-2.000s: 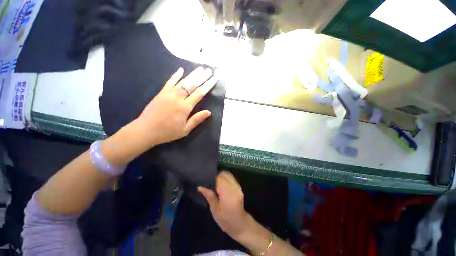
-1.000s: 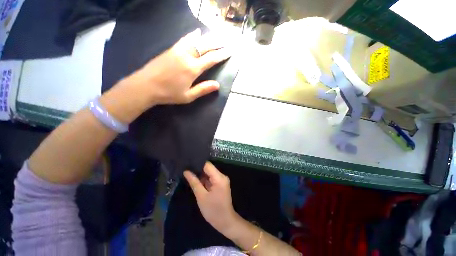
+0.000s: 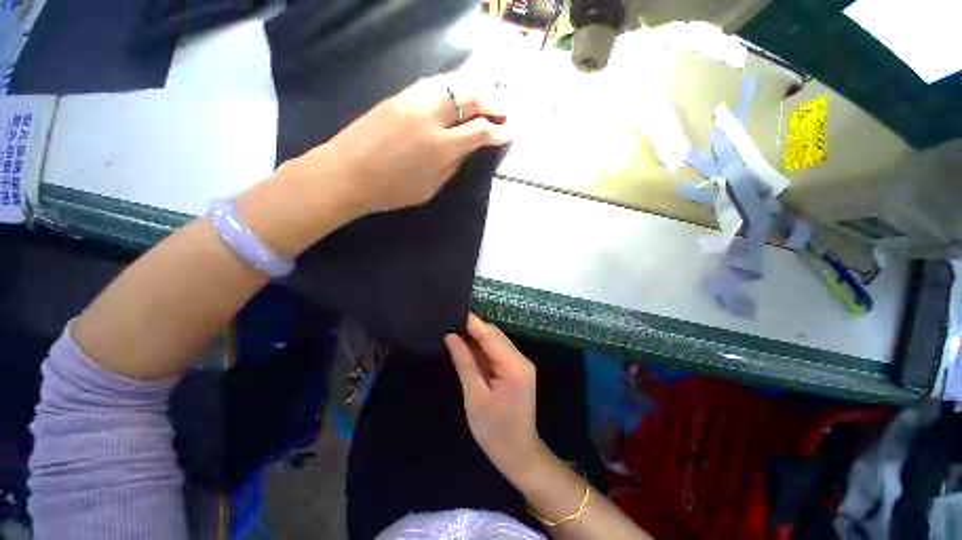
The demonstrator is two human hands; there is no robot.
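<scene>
A black garment panel (image 3: 406, 258) lies from under the machine's needle area down over the table's front edge. My left hand (image 3: 406, 148) is on the panel near the glare, thumb and fingers pinched together at its right edge. My right hand (image 3: 494, 385) holds the panel's lower corner between thumb and fingertips at the table edge. The industrial sewing machine (image 3: 686, 79) has its metal parts at the top, partly cut off. White glare hides the needle and the stitching point.
Pale fabric scraps (image 3: 747, 200) lie right of the needle area, with thread snips (image 3: 841, 283) beside them. A black oblong object (image 3: 926, 329) stands at the right table end. More black cloth (image 3: 95, 47) lies upper left. A red basket (image 3: 707, 448) is below the table.
My left hand has gone from lying flat with spread fingers to pinching the panel's edge. My right hand has shifted slightly up and right with the corner. The view has shifted a little.
</scene>
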